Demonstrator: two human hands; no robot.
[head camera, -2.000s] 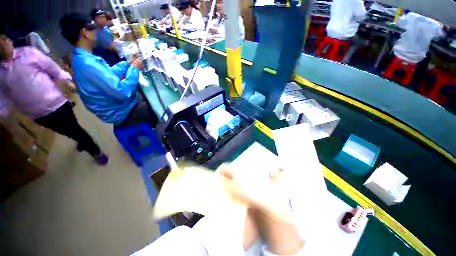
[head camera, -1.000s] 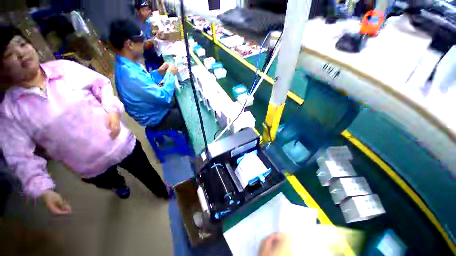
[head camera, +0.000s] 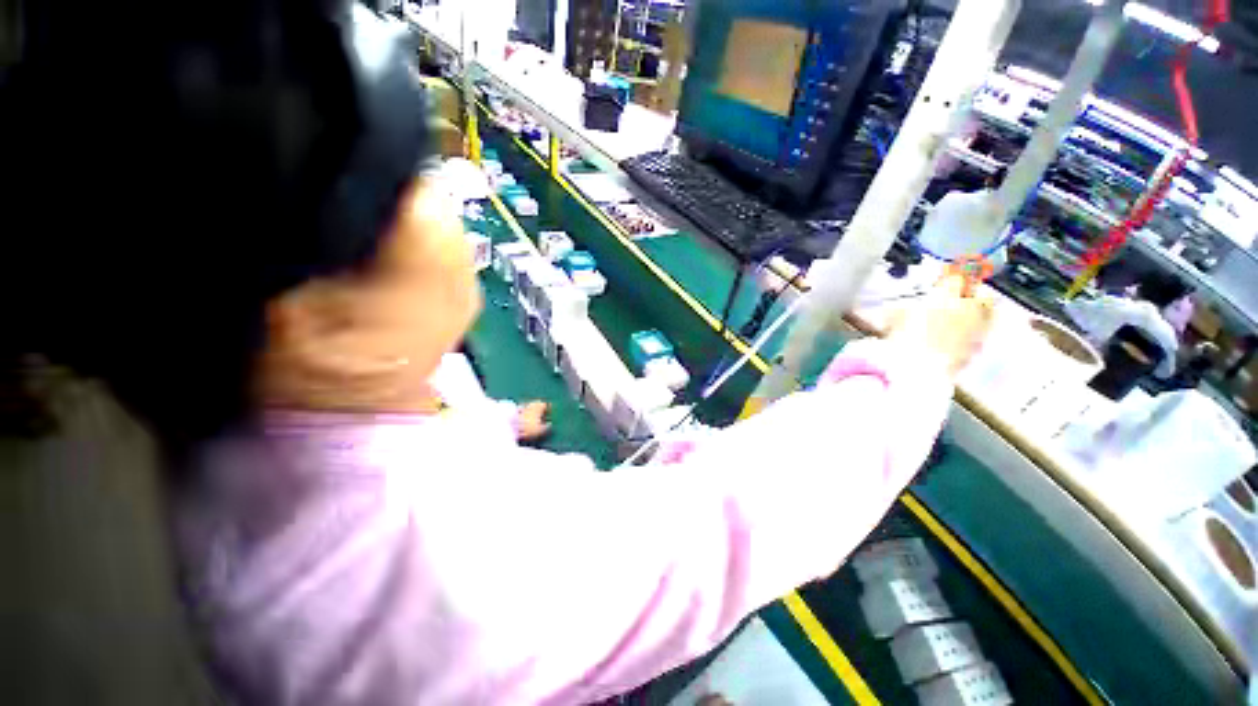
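Observation:
Neither of my hands is in the picture. A person in a pink top (head camera: 593, 552) fills the left and middle of the view, very near me, with one arm stretched to the upper shelf. That person's hand (head camera: 952, 324) is at a small orange-red object (head camera: 971, 268) on the shelf. Part of a white sheet (head camera: 756, 673) shows at the bottom edge, below the arm. White boxes (head camera: 933, 648) stand in a row on the green belt at the lower right. The label printer is not visible.
A monitor (head camera: 784, 86) and a black keyboard (head camera: 717, 200) stand on the upper shelf. A pale post (head camera: 897, 193) rises in front. More white boxes (head camera: 586, 361) line the bench beyond the arm. White rolls (head camera: 1228, 549) lie on the shelf at right. Other workers sit behind.
The person in pink has come from the left to right in front of me and reached across to the shelf. My view has turned up. My hand and the yellowish sheet have left the picture.

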